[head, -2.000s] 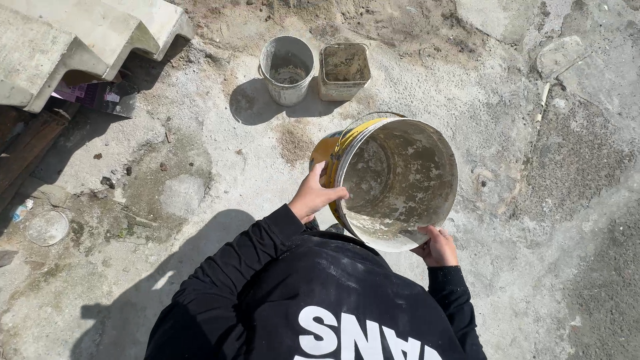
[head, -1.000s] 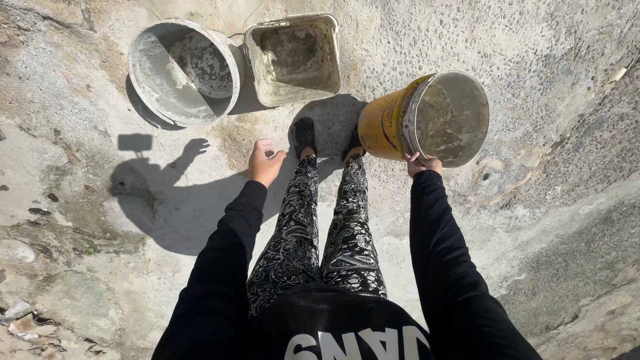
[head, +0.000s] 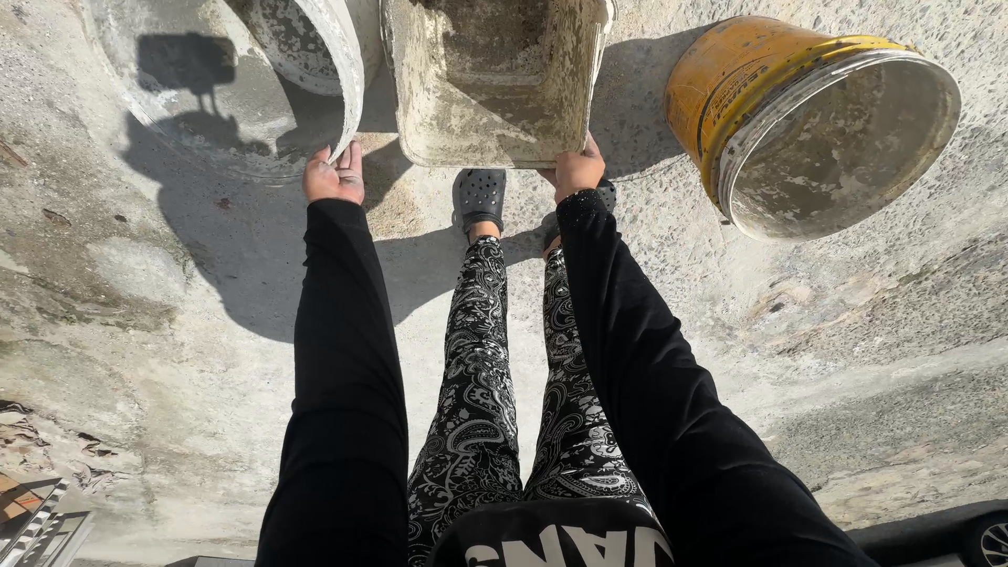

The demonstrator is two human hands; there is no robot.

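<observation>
My left hand (head: 335, 175) holds the near rim of a round grey bucket (head: 348, 75) at upper left. The bucket's inside is coated with dried cement-like residue and partly shaded. At upper centre, my right hand (head: 580, 169) grips the near right corner of an open rectangular container (head: 488, 130), also crusted inside; some fingers are hidden beneath its edge. A yellow bucket (head: 740, 87) with a whitish rim is at the right, with neither hand on it. Its mouth faces up and right, and grey residue coats its inside.
My feet in dark perforated clogs (head: 480, 197) are on rough concrete ground (head: 693, 315) just below the rectangular container. Dry leaves or scraps (head: 24, 433) lie at the left edge. Part of a vehicle wheel (head: 994, 543) shows at bottom right.
My right hand has let go of the yellow bucket and taken hold of the rectangular container. My left hand, free a second ago, is now on the grey bucket's rim.
</observation>
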